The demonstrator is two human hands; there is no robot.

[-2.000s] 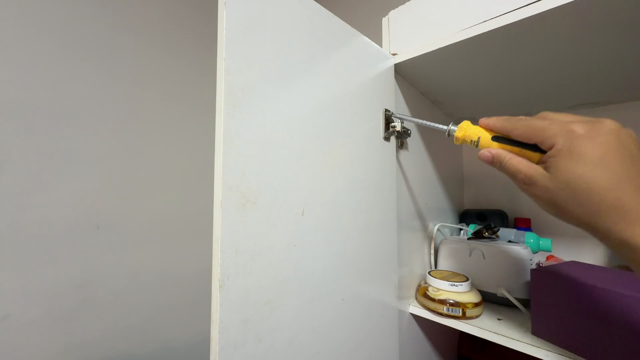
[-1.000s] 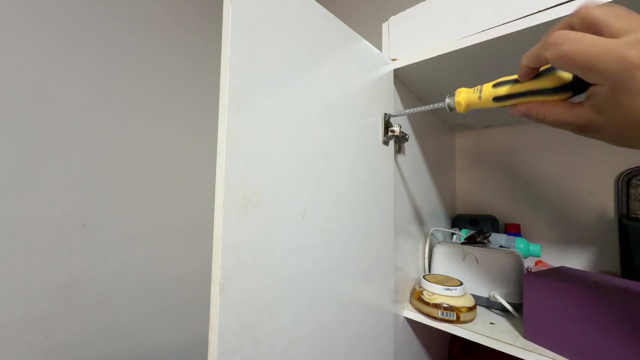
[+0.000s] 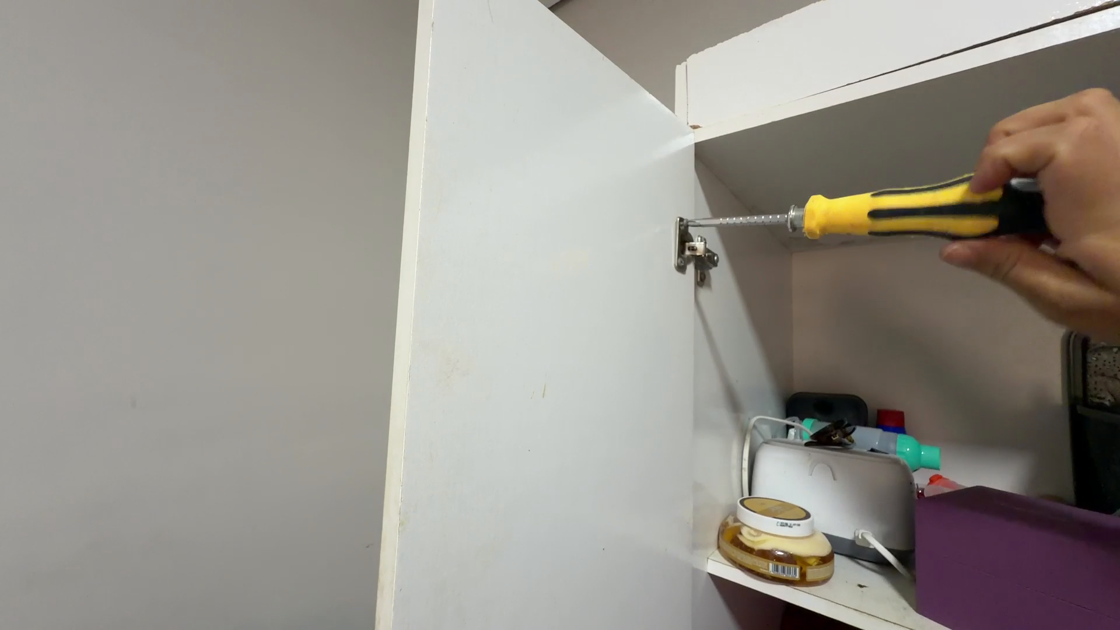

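Note:
My right hand [image 3: 1054, 206] grips the rear end of a yellow and black screwdriver [image 3: 910, 212] at the upper right. Its metal shaft points left and is nearly level. The tip reaches the upper part of a metal cabinet hinge [image 3: 693, 248], where a screw would sit; the tip's exact seating is too small to tell. One plate of the hinge lies on the inner face of a white cabinet door [image 3: 542, 332], which stands open. The other hinge part is by the cabinet's side wall [image 3: 744, 289]. My left hand is not in view.
Below the hinge, a shelf [image 3: 844, 597] holds a lidded amber jar [image 3: 775, 544], a white appliance with a cord [image 3: 831, 499], a teal-capped bottle [image 3: 914, 451] and a purple box [image 3: 1015, 556]. A dark object [image 3: 1094, 420] stands at the right edge. A grey wall [image 3: 192, 306] fills the left.
My right hand has shifted back along the screwdriver to its rear end since two seconds ago. The screwdriver has gone from sloping down to the right to nearly level, its tip still at the hinge.

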